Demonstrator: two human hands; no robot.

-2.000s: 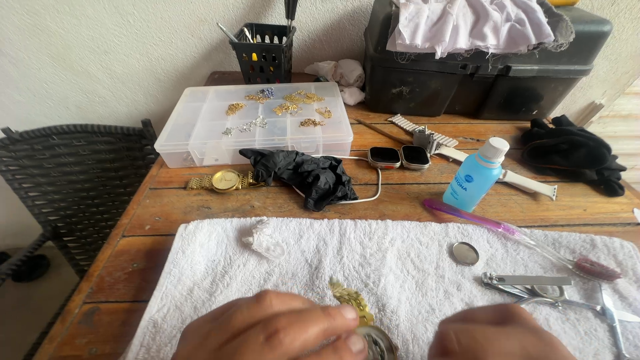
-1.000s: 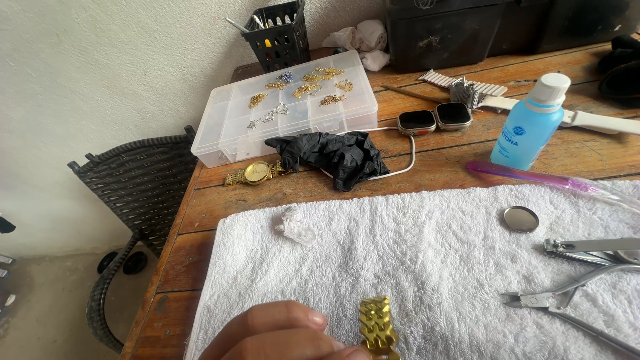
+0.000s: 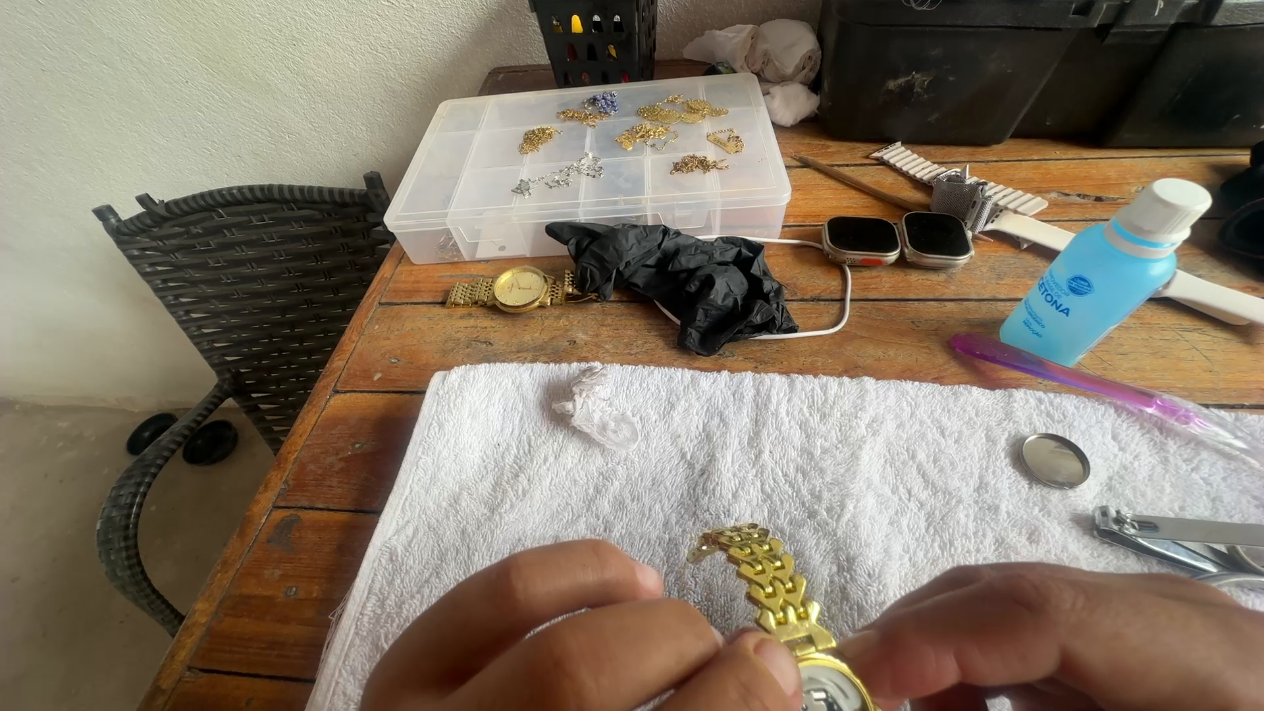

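Note:
A gold-coloured wristwatch (image 3: 829,683) lies between my hands at the bottom of the view, its case back off and the inside showing. Its gold link bracelet (image 3: 775,583) reaches up over the white towel (image 3: 790,444). My left hand (image 3: 583,632) grips the near side of the case with thumb and fingers. On the other side, the fingers of my right hand (image 3: 1037,632) touch the case edge; whether they grip it is hidden. A round metal case back (image 3: 1055,461) rests on the towel to the right, above a nail clipper (image 3: 1175,528). Crumpled clear plastic (image 3: 596,410) sits at the towel's upper left.
Behind the towel are a second gold watch (image 3: 520,288), a black glove (image 3: 691,281), two smartwatch cases (image 3: 899,240), a blue acetone bottle (image 3: 1101,276) and a purple-handled tool (image 3: 1086,380). Farther back stand a clear compartment box (image 3: 592,212) with chains and a black toolbox (image 3: 918,79). A wicker chair (image 3: 247,267) is left.
My right hand, out of view one second ago, is back at the watch. More of the watch case shows between my hands now. The view has shifted.

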